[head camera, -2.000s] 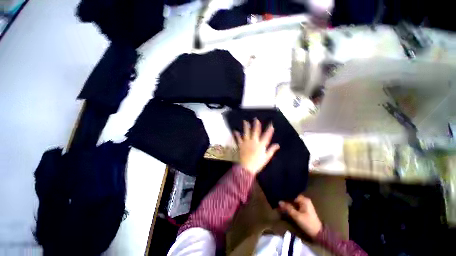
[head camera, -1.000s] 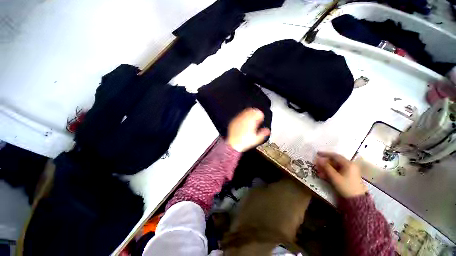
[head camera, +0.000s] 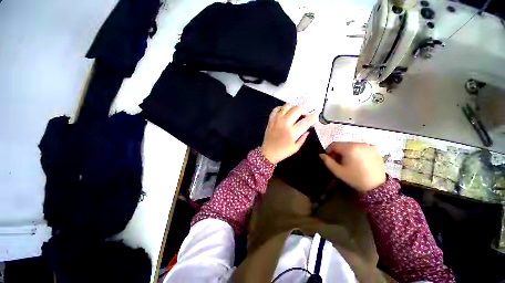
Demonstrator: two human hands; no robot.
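A black cloth piece (head camera: pixel 254 116) lies over the front table edge and hangs towards my lap. My left hand (head camera: pixel 288 132) lies on it with the fingers spread a little. My right hand (head camera: pixel 354 166) pinches its right edge between thumb and fingers. A flatter black stack (head camera: pixel 180 105) lies at the left, overlapped by or touching the piece. A thick black rounded stack (head camera: pixel 238 38) sits behind it. The sewing machine head (head camera: pixel 387 41) stands at the right, with nothing visible under its needle.
Dark metal snips (head camera: pixel 477 125) lie on the machine bed (head camera: pixel 432 110) at the right. Crinkled clear plastic (head camera: pixel 476 171) is at the front right table edge. Large ragged black heaps (head camera: pixel 91 171) lie at the left. A short pale item (head camera: pixel 305 21) lies behind the rounded stack.
The view has turned right since one second ago. My left hand has gone from the flatter stack to a piece right of it, and my right hand, empty then, now pinches that piece's edge.
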